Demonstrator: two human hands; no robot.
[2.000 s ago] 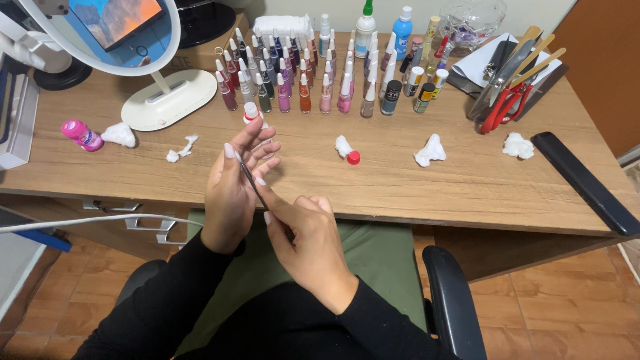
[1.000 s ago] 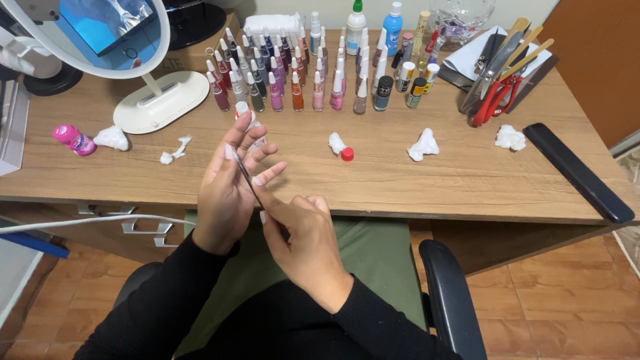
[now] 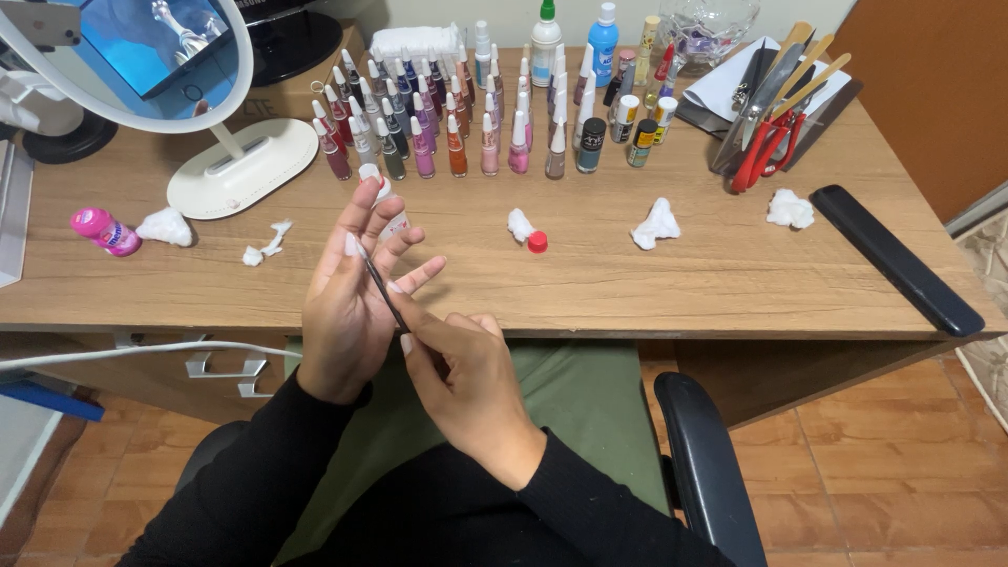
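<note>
My right hand (image 3: 465, 370) pinches a thin dark stick-like tool (image 3: 386, 295) between thumb and fingers. Its tip meets the thumbnail of my left hand (image 3: 354, 291), which is raised palm up with its fingers spread. Behind the left fingers stands a small white bottle (image 3: 394, 220), partly hidden; whether the fingers touch it is not clear. To the right on the wooden desk lie a red cap (image 3: 537, 242) and a cotton piece (image 3: 520, 225) beside it. More cotton lies in tufts (image 3: 657, 224) along the desk.
Rows of nail polish bottles (image 3: 457, 150) stand at the back. A round mirror (image 3: 242, 169) and a pink container (image 3: 106, 231) are on the left. On the right are a holder with red-handled pliers (image 3: 764, 157), a long black case (image 3: 894, 256) and a chair armrest (image 3: 705, 465).
</note>
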